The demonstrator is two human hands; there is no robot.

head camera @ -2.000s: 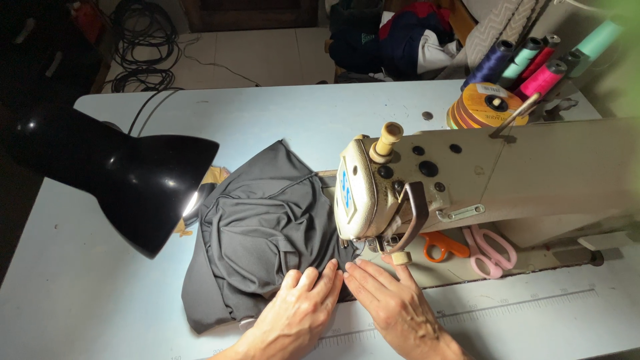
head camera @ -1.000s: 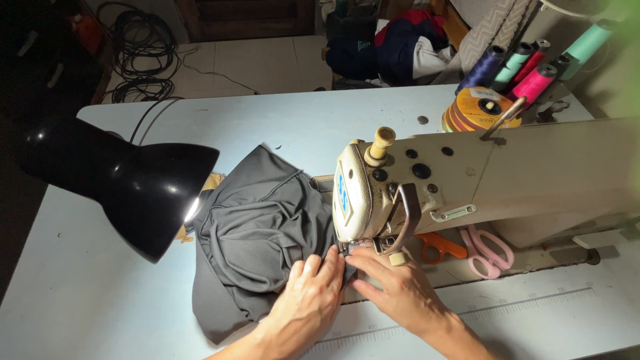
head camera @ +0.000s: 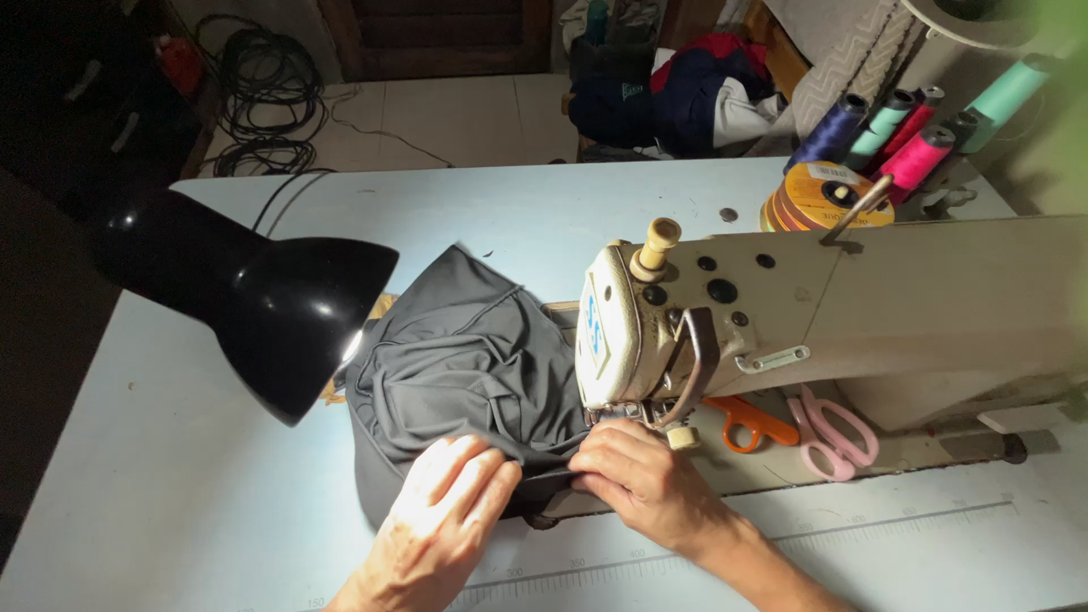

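A bunched piece of dark grey fabric (head camera: pixel 442 382) lies on the table to the left of the sewing machine head (head camera: pixel 625 331), its right end running under the presser foot area. My left hand (head camera: pixel 446 510) grips the fabric's near edge, fingertips folded over it. Close to the needle area, my right hand (head camera: pixel 637 476) pinches the same edge between thumb and fingers. The needle itself is hidden by the machine head and my right hand.
A black lamp (head camera: pixel 280 314) leans over the fabric's left side. Orange-handled snips (head camera: pixel 748 425) and pink-handled scissors (head camera: pixel 833 433) lie under the machine arm. Thread cones (head camera: pixel 918 157) and a ribbon spool (head camera: pixel 824 200) stand behind it. A printed ruler (head camera: pixel 637 565) runs along the front.
My left hand has moved left along the fabric, away from my right hand; the two were nearly together before. The fabric's near edge is now lifted between them.
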